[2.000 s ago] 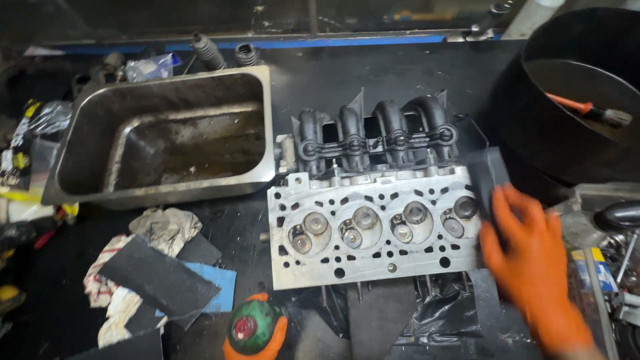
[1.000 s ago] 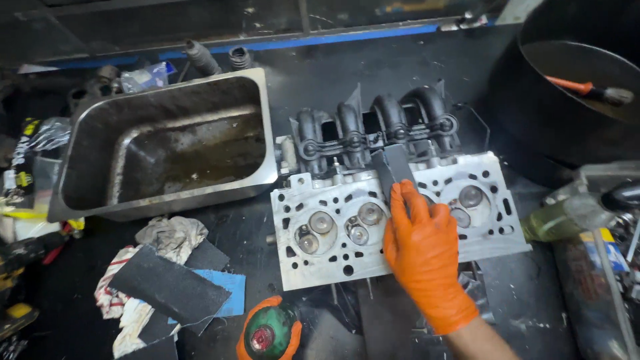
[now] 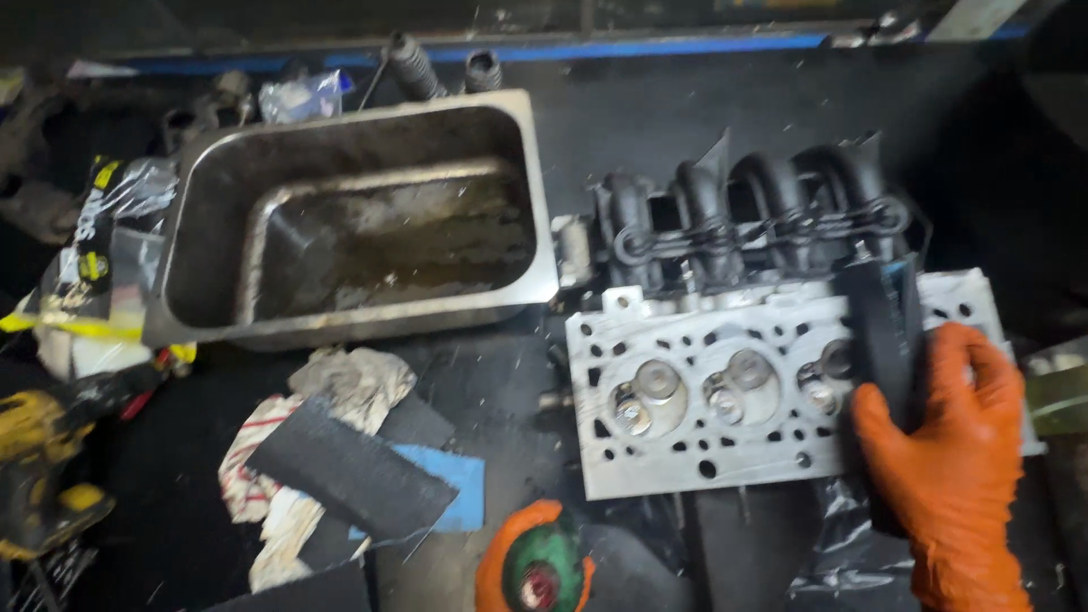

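An aluminium engine cylinder head (image 3: pixel 688 459) lies with its combustion chambers facing up. My right hand (image 3: pixel 952 450), in an orange glove, grips a long dark sanding block (image 3: pixel 884 348) that crosses the right part of the head face and partly hides a chamber. My left hand (image 3: pixel 514 544), also in an orange glove, is closed around a green bottle with a red top (image 3: pixel 544 565) below the head's lower left corner. A black intake manifold (image 3: pixel 701 204) lies along the far side of the head.
A steel pan (image 3: pixel 544 255) with dirty liquid is at the upper left. Dark abrasive sheets (image 3: pixel 357 467), a blue sheet (image 3: pixel 467 489) and stained rags (image 3: pixel 353 378) lie below it. A yellow and black power tool (image 3: pixel 42 459) sits at the left edge. Springs (image 3: pixel 412 68) stand behind the pan.
The right hand and the block were at the right end of the head, then over its middle, and are now right of the middle again. The left hand keeps hold of the bottle.
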